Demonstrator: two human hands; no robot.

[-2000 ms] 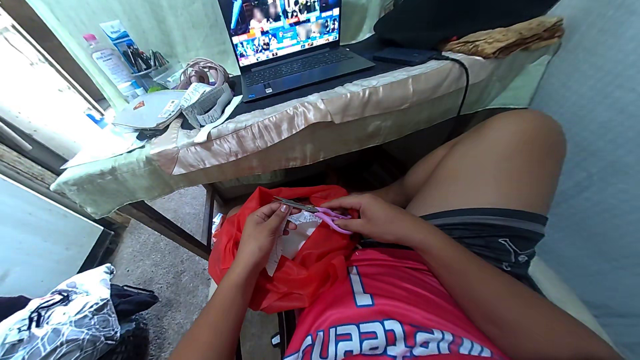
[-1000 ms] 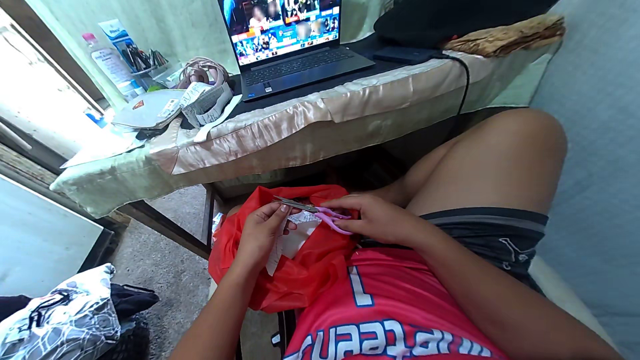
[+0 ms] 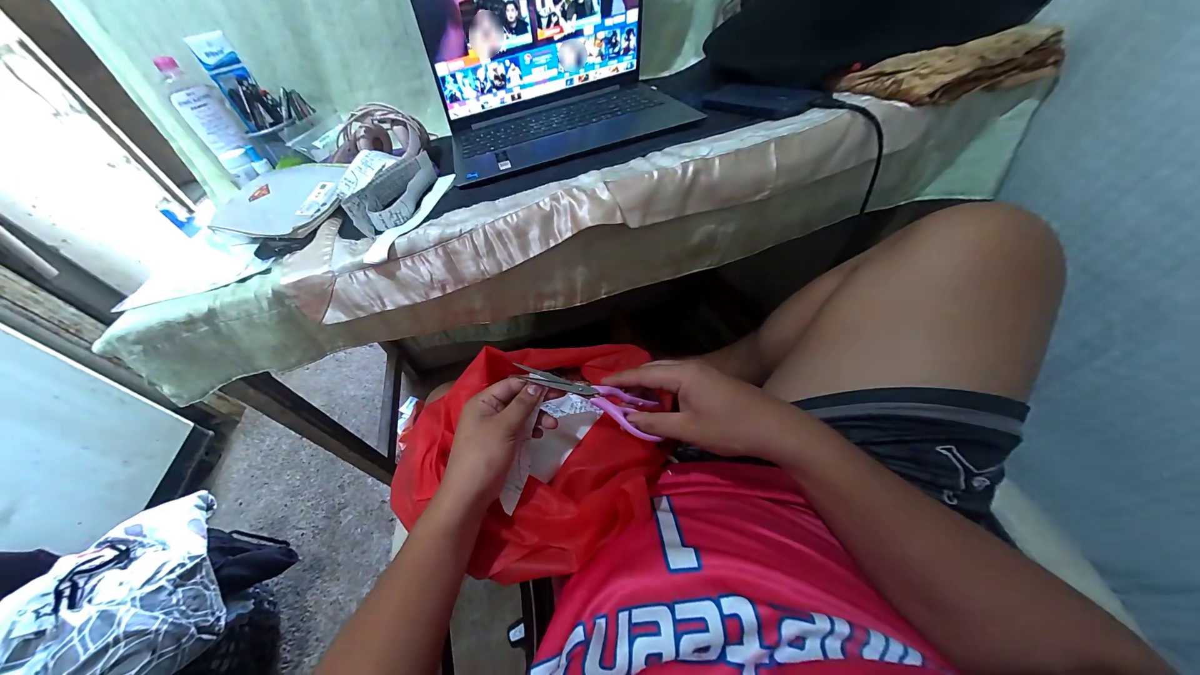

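Note:
My right hand (image 3: pixel 698 408) holds scissors with pink handles (image 3: pixel 622 412) by the finger loops, their metal blades parted and pointing left. At the blades, my left hand (image 3: pixel 499 422) pinches something small between thumb and fingertips; what it is cannot be made out. Both hands are over a red plastic bag (image 3: pixel 562 530) in the lap, its mouth spread wide. White paper pieces (image 3: pixel 565 441), some bearing print, lie inside the bag below the hands.
A cloth-covered table (image 3: pixel 562 225) stands ahead, bearing a laptop (image 3: pixel 572 117), a paper roll (image 3: pixel 389 192), a bottle (image 3: pixel 204 117) and a pen holder (image 3: pixel 277 131). A black cable (image 3: pixel 879 150) hangs over its edge. Patterned fabric (image 3: pixel 122 591) lies at lower left.

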